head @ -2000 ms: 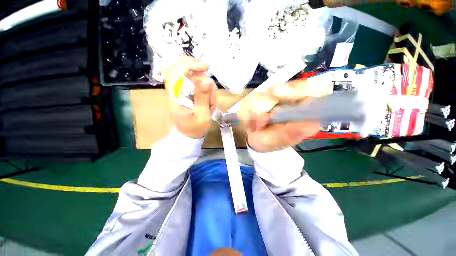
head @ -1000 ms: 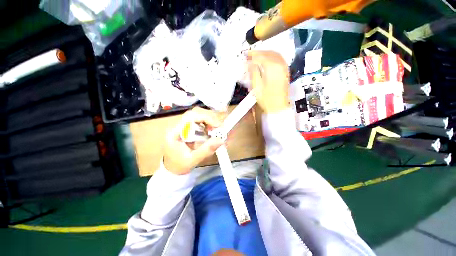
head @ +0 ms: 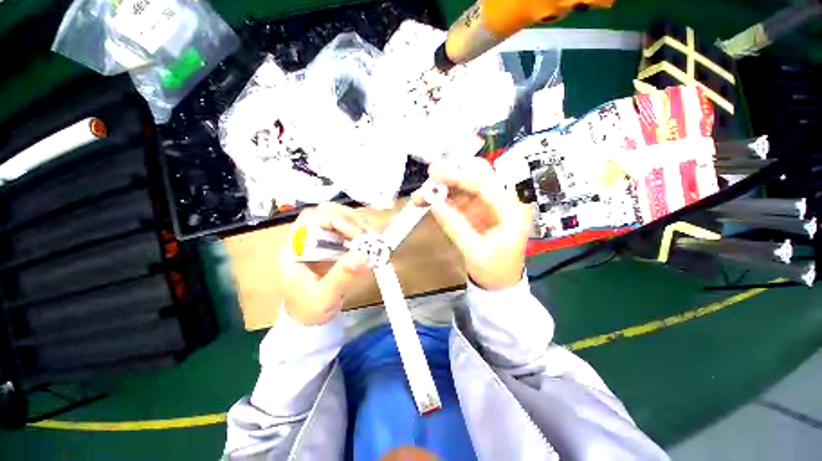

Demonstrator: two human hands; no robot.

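Observation:
A white three-legged leg set (head: 401, 315) is spread over the cardboard work board (head: 261, 270); one leg points down over my lap. My left hand (head: 317, 261) holds the leg with the yellow-orange end, close to the hub (head: 372, 251). My right hand (head: 482, 221) is at the upper right leg, with a small white round part (head: 436, 192) at its fingertips. Whether that part is loose or on the leg, I cannot tell. The orange electric screwdriver (head: 478, 34) hangs above, untouched.
Open clear bags of small parts (head: 351, 135) lie behind the board on the black parts tray (head: 203, 194). A sealed bag (head: 153, 45) is at upper left. Slotted trays (head: 99, 243) stand left. The screw feeder (head: 586, 171) and dark poles (head: 748, 212) are right.
My right hand has come down from beneath the screwdriver, towards the hub, and now has a small white part at its fingertips. My left hand still holds the leg set. The view has shifted slightly.

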